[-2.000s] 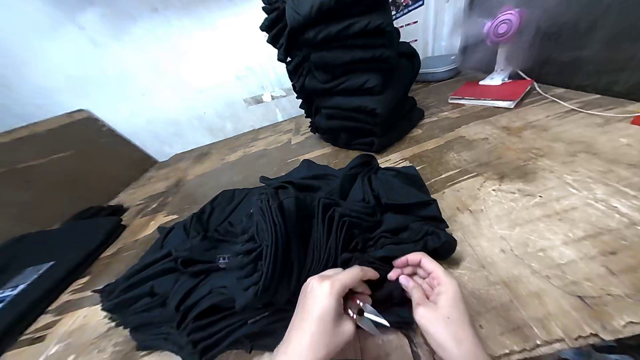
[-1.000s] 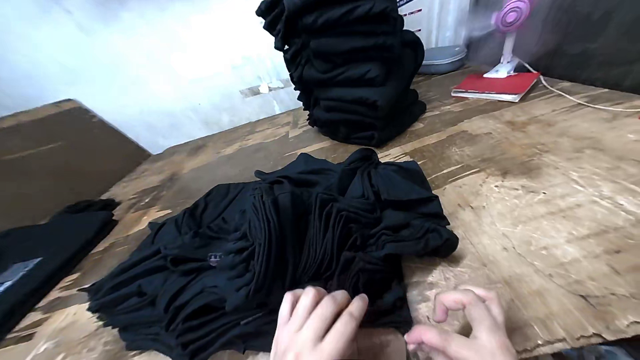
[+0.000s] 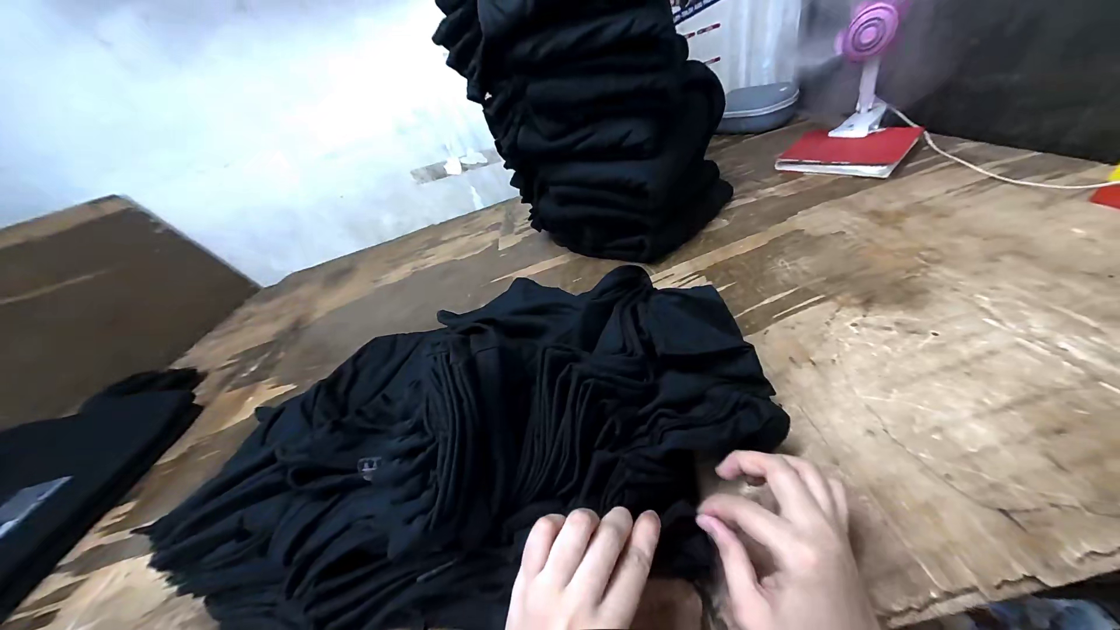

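Observation:
A loose pile of black cloth garments (image 3: 490, 420) lies spread in many folds at the table's near middle. On its near edge rests my left hand (image 3: 584, 569), fingers side by side and bent over the fabric; whether it grips any cloth is hidden. My right hand (image 3: 783, 542) is at the pile's right near corner, thumb and index fingertips close together at the black cloth. Whether a bit of fabric is pinched there cannot be made out. No scissors show in either hand.
Behind the pile rises a tall stack of folded black garments (image 3: 604, 131). A pink and white fan (image 3: 866, 70) stands on a red book (image 3: 849, 150), near a grey case (image 3: 759, 107). More folded black cloth (image 3: 87, 455) lies at left beside a brown board (image 3: 114, 289).
Two seconds ago small metal scissors were in my left hand; they are out of sight now. My left hand has turned palm down onto the cloth.

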